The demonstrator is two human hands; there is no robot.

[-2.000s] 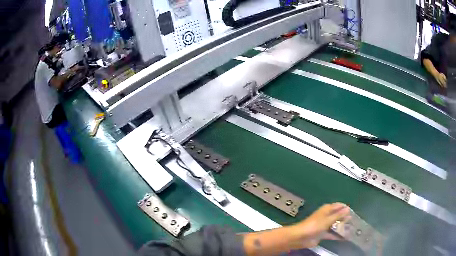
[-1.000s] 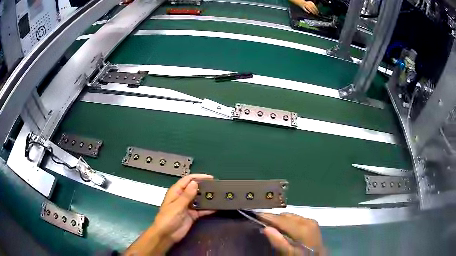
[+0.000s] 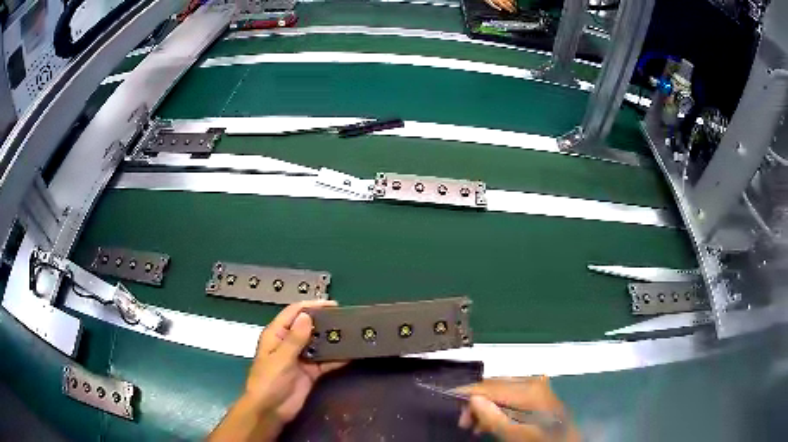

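My left hand (image 3: 289,358) grips the left end of a grey-brown fixture plate (image 3: 389,331), thumb on its upper face. The plate is held above the tray, its right end tilted slightly up, with four round brass-gold parts in its seats. My right hand (image 3: 518,407) holds thin silver tweezers (image 3: 445,390) near the bottom edge. The tweezers' tips point left, below the plate and over the black tray (image 3: 371,401), apart from the plate. Coppery specks lie in the tray.
Other fixture plates lie on the green conveyor (image 3: 518,250), one just behind my left hand (image 3: 269,283), one on the middle rail (image 3: 429,191). Pointed guide fingers (image 3: 644,273) flank a plate at right. Metal posts (image 3: 596,78) stand at back right. A black rod (image 3: 371,128) lies on a far rail.
My left hand first reached to a plate; now it holds one over the tray. Since a second ago, the plate has tilted and the tweezers have moved away from its lower edge. The view has shifted.
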